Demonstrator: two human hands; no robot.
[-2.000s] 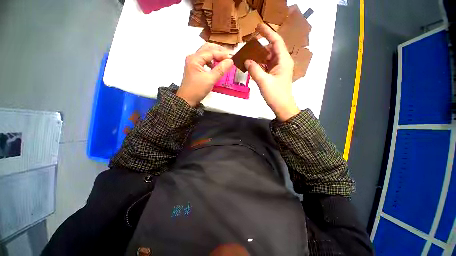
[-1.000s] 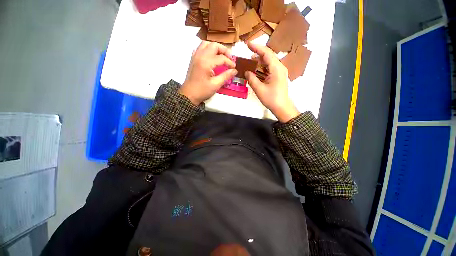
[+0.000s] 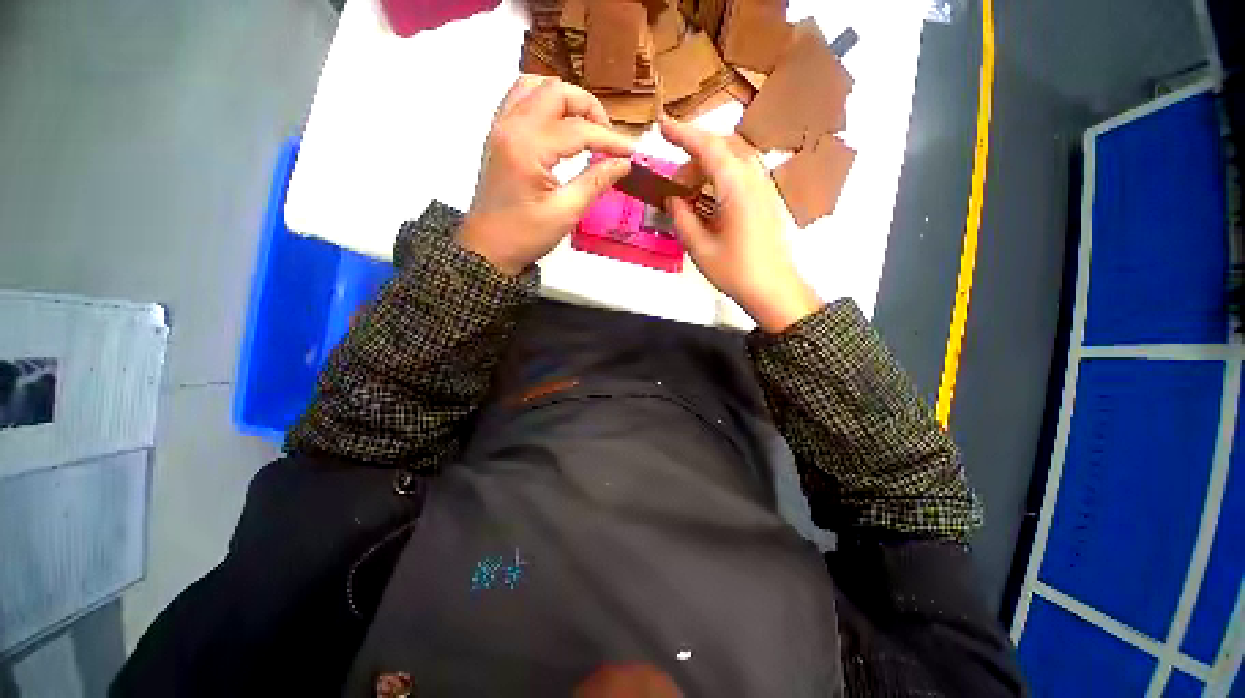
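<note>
A small dark brown leather piece [image 3: 653, 186] is held between both hands, tilted, above the pink holder [image 3: 625, 240]. My left hand [image 3: 537, 171] pinches its left end between thumb and fingers. My right hand [image 3: 737, 225] grips its right end with thumb and fingertips. The pink holder lies at the near table edge; the hands and the piece cover its upper part. A pale insert shows partly in it. A few brown edges show beside my right fingers, partly hidden.
A heap of brown pieces [image 3: 683, 55] lies at the table's far side, with a short dark object [image 3: 842, 41] at its right. A second pink box [image 3: 426, 11] is far left on the white table [image 3: 369, 150]. A blue bin [image 3: 280, 321] stands low left. Blue panels [image 3: 1161, 232] stand right.
The piece was turned from a broad face to a narrow, tilted view over the pink holder. My left hand has moved slightly left and up in the last second.
</note>
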